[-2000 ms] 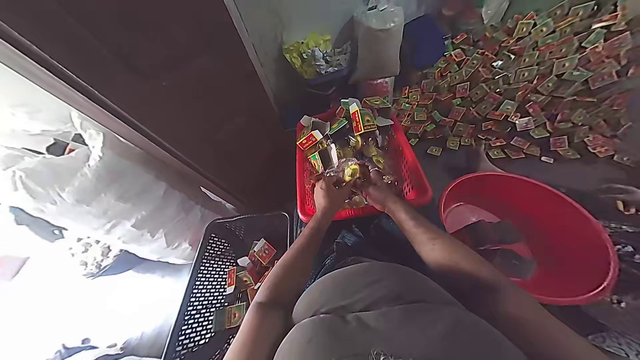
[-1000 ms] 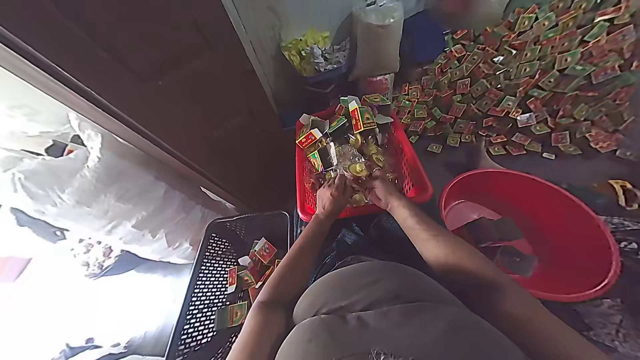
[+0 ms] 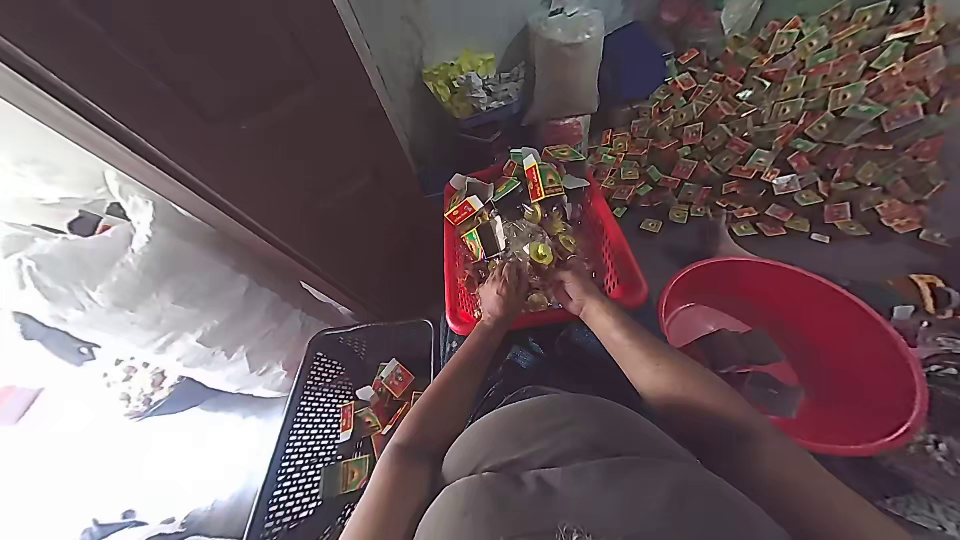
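A red plastic basket stands in front of me. Small printed cardboard boxes, some with raised flaps, lie at its far and left sides. Clear-wrapped pieces fill its middle, among them a round yellow one. My left hand is down among the wrapped pieces near the basket's front left. My right hand touches the pieces at the front right. The fingers of both hands are partly hidden, so whether either holds a piece is unclear.
A black perforated crate with small boxes stands at lower left. On the right is a red plastic tub with dark flat pieces. Many printed boxes cover the floor behind. A filled sack stands by the wall, beside a brown door.
My hands were close together over a yellow wrapped piece two seconds ago. They are now farther apart and lower among the pieces, and a yellow piece lies beyond them.
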